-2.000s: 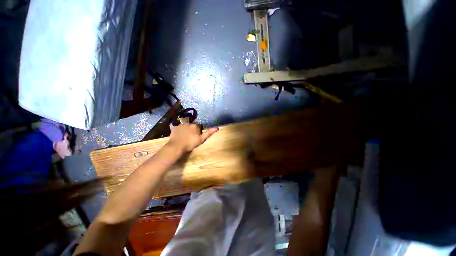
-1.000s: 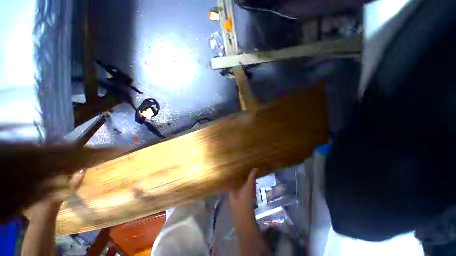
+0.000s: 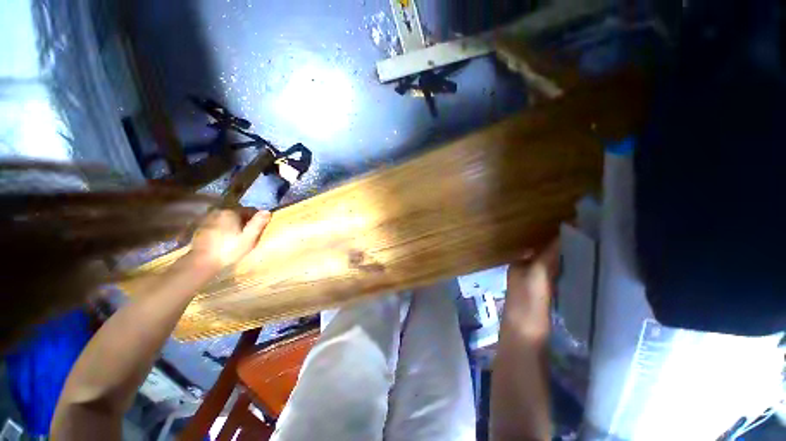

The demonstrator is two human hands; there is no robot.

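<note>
The wooden bench top (image 3: 379,224), a long yellow-brown plank with a knot, lies slanted across the view in front of my legs, its right end higher and in shadow. My left hand (image 3: 226,239) is on its far edge near the left end, with the fingers over the edge. My right hand (image 3: 533,263) is at its near edge toward the right, fingertips against or under the plank and partly hidden. A large black garment (image 3: 715,172) hangs over the table at the right.
A white table surface (image 3: 698,379) shows at the lower right. A pale wooden frame (image 3: 431,59) stands at the top, with black straps (image 3: 293,164) on the floor. A red-brown stool (image 3: 280,366) is beside my legs. A white-covered stack is at the upper left, blue material (image 3: 52,370) below.
My left hand has moved from the plank's left end to its far edge. The plank's right end has shifted right and up, and my right hand has moved right along the near edge.
</note>
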